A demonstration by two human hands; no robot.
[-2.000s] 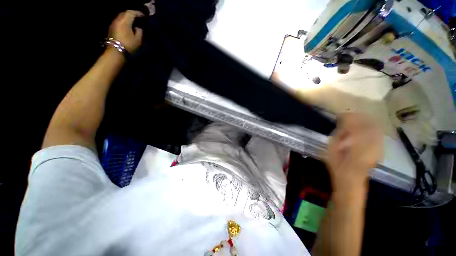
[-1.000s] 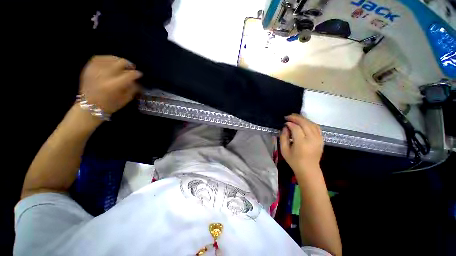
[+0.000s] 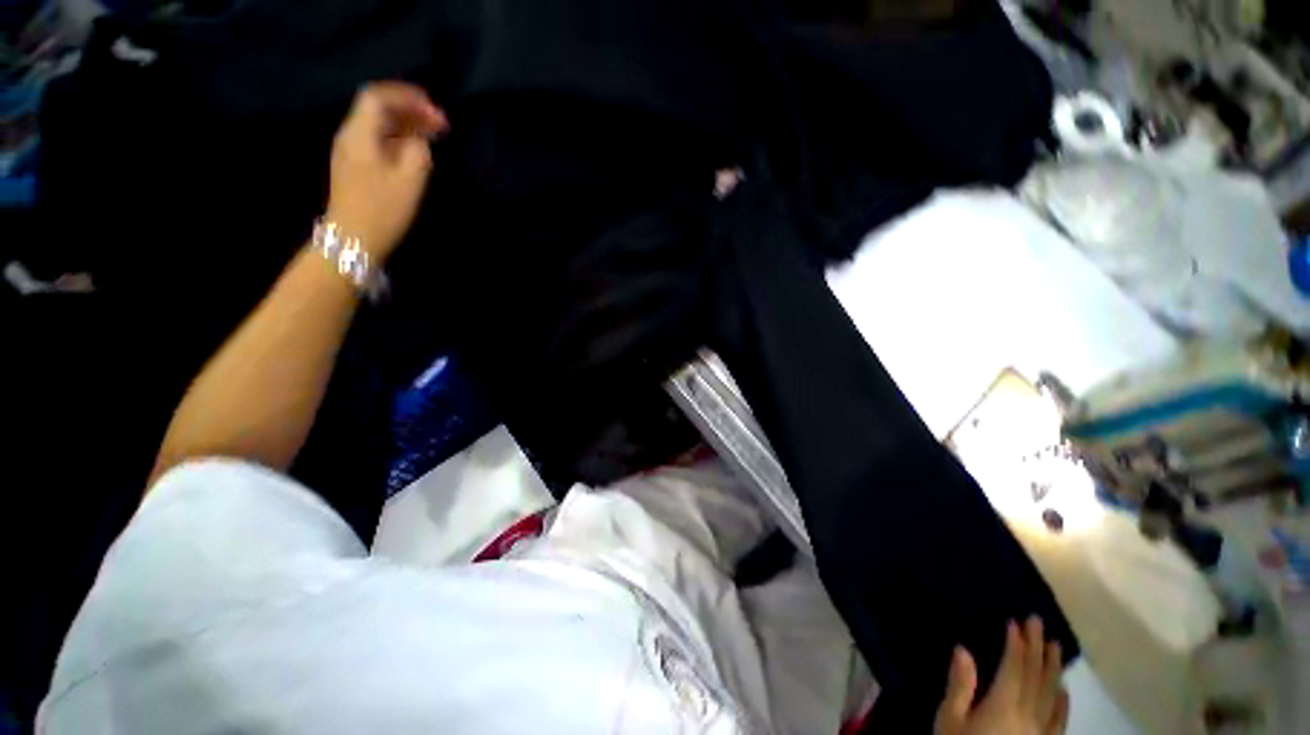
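Note:
The black garment (image 3: 604,129) is a large soft mass across the left and top of the view. Its narrower black sleeve or trouser leg (image 3: 876,474) runs down over the table edge to the lower right. My right hand (image 3: 1013,689), cut off by the bottom edge, lies on the end of this tube with fingers spread; whether it grips the cloth is unclear. My left hand (image 3: 385,158), with a bracelet at the wrist, is at the upper left over the dark cloth, fingers curled; I cannot tell if cloth is in them.
The sewing machine head (image 3: 1192,431) is blurred at the right, beside a lit needle plate area (image 3: 1027,460). The edge ruler (image 3: 740,431) shows left of the tube. A blue basket (image 3: 428,431) is below left. White cloth or plastic (image 3: 1149,230) lies at upper right.
The view has swung left, so the machine sits further right and more garment shows. The tube now slants steeply down. My left hand appears higher; my right hand is lower, on the tube's end.

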